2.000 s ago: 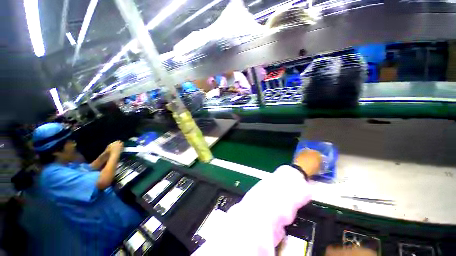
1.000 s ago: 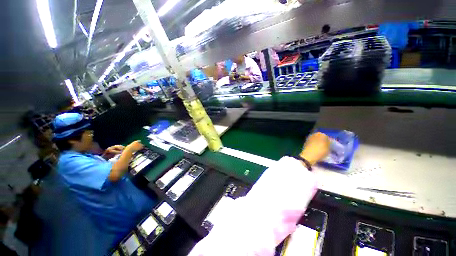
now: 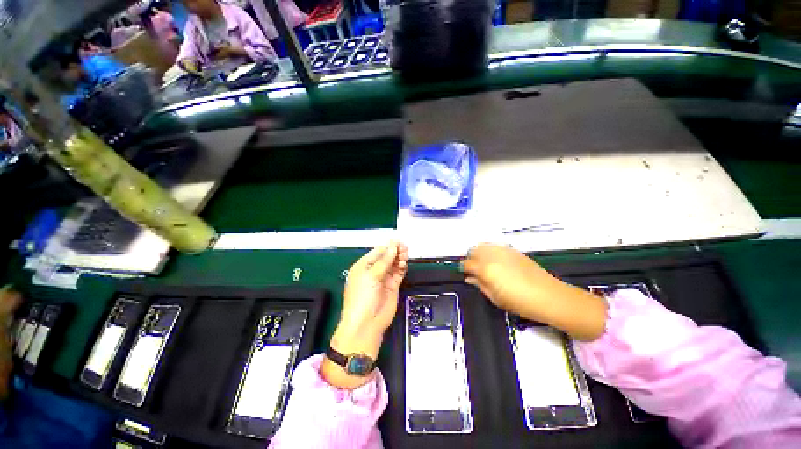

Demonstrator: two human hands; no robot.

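Observation:
My left hand (image 3: 373, 294), with a dark watch, is raised at the pale board's front edge, thumb and fingertips pinched together. My right hand (image 3: 502, 279) is just right of it, fingers curled over the tray's back edge. Anything held in either hand is too small to tell. Between and below the hands a phone housing (image 3: 437, 364) lies in the black tray (image 3: 204, 344), camera end away from me. Another housing (image 3: 552, 377) lies partly under my right forearm. The blue bin (image 3: 472, 180) holds a crumpled clear bag (image 3: 436, 182). Thin tweezers (image 3: 532, 229) lie on the pale board (image 3: 606, 180).
More housings lie at left, one (image 3: 268, 373) near my left sleeve. Tiny rings (image 3: 297, 274) lie on the green belt (image 3: 263, 263). A yellow-wrapped post (image 3: 136, 193) slants at left. A dark stack (image 3: 437, 39) stands behind the board. Another person's hand (image 3: 7, 302) shows at the left edge.
The view has turned right and down. My left hand has left the blue bin and come back to the board's front edge. My right hand now shows beside it.

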